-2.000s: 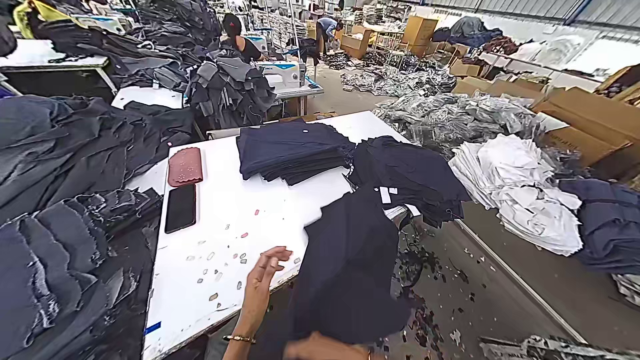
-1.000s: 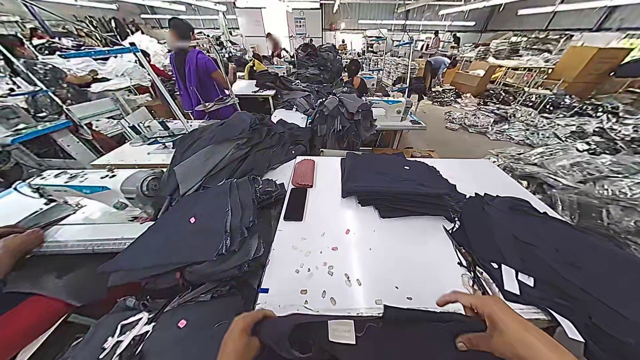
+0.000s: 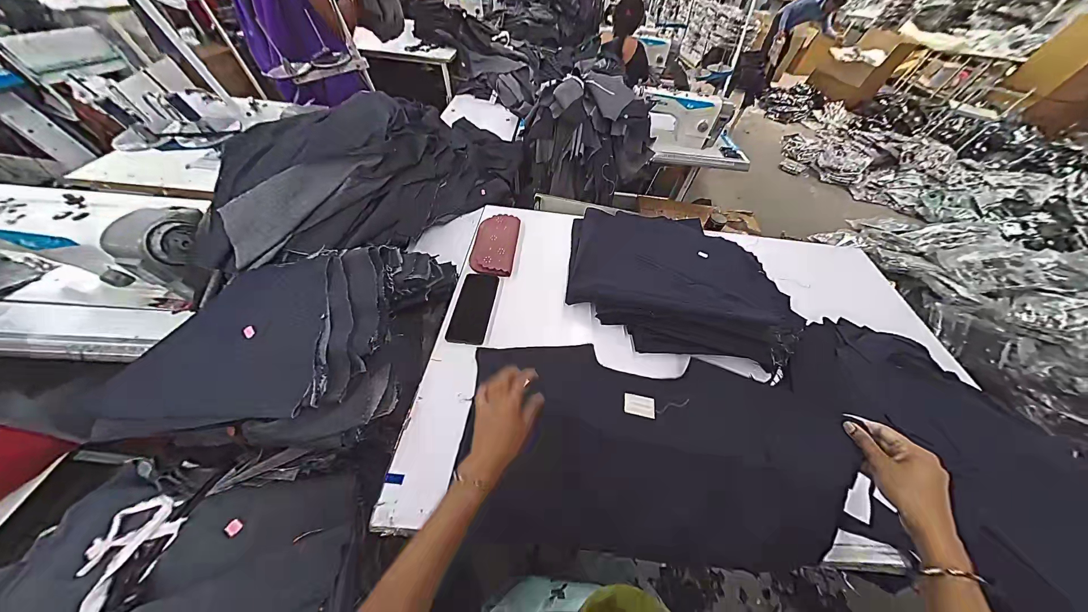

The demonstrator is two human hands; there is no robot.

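Note:
A dark navy cut fabric panel lies spread over the front of the white table, with a small white label near its curved neckline. My left hand rests at the panel's upper left corner, fingers bent; whether they grip the cloth cannot be told. At the panel's right edge, my right hand has thumb and fingertips together on the cloth edge. Behind the panel sits a folded stack of navy pieces. More navy cloth drapes over the table's right side.
A pink case and a black phone lie at the table's left. Heaped dark cut pieces flank that side, beside a sewing machine. Plastic-wrapped bundles cover the floor at right. A person in purple is at the back left.
The labelled panel, only partly in view at the front edge a second ago, now lies spread over the table front and covers the small scraps there. Both hands are farther onto the table.

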